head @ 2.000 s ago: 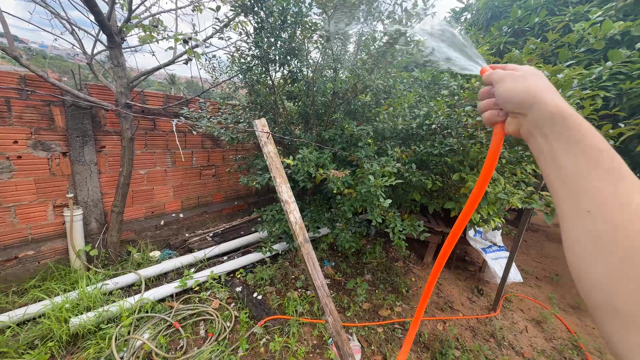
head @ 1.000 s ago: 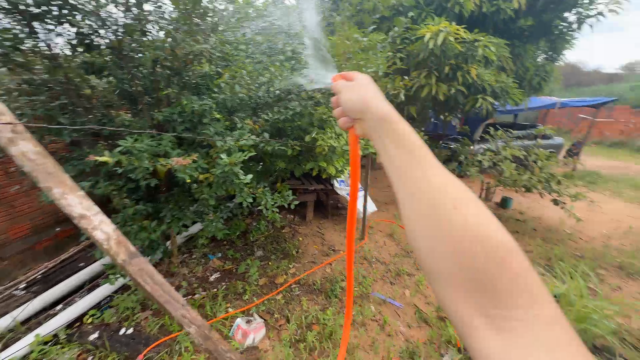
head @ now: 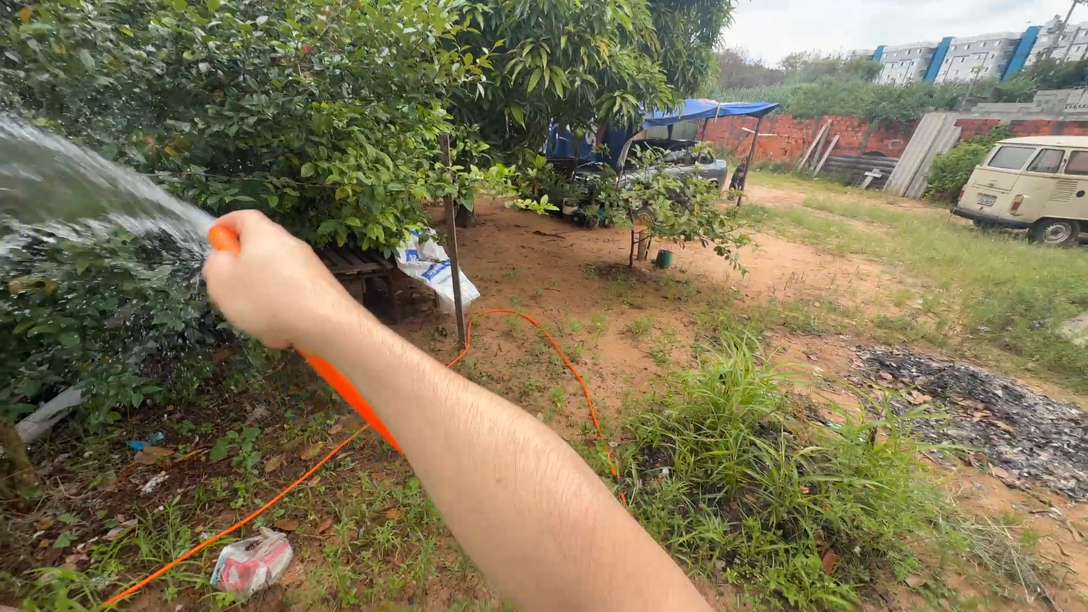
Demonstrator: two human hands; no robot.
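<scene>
My right hand [head: 259, 280] grips an orange garden hose [head: 348, 395] near its open end, with the arm reaching in from the lower right. Water [head: 102, 183] sprays from the hose end toward the left, in front of a leafy green bush [head: 323, 119]. Below my hand the hose hangs and passes behind my forearm. More of the orange hose lies on the soil, curving past the foot of a thin post [head: 453, 246]. My left hand is out of the frame.
A white printed sack [head: 438, 272] lies by a low wooden pallet structure [head: 361, 265]. A crumpled plastic bag [head: 252, 561] is on the ground at lower left. Tall grass [head: 748, 442] and dark ash [head: 977, 416] lie at right. A blue tarp [head: 710, 110] and a cream van [head: 1028, 183] stand farther back.
The view has swung far to the right, bringing the van into sight. My right hand still holds the hose; the spray, earlier pointing mostly upward, now runs out to the left.
</scene>
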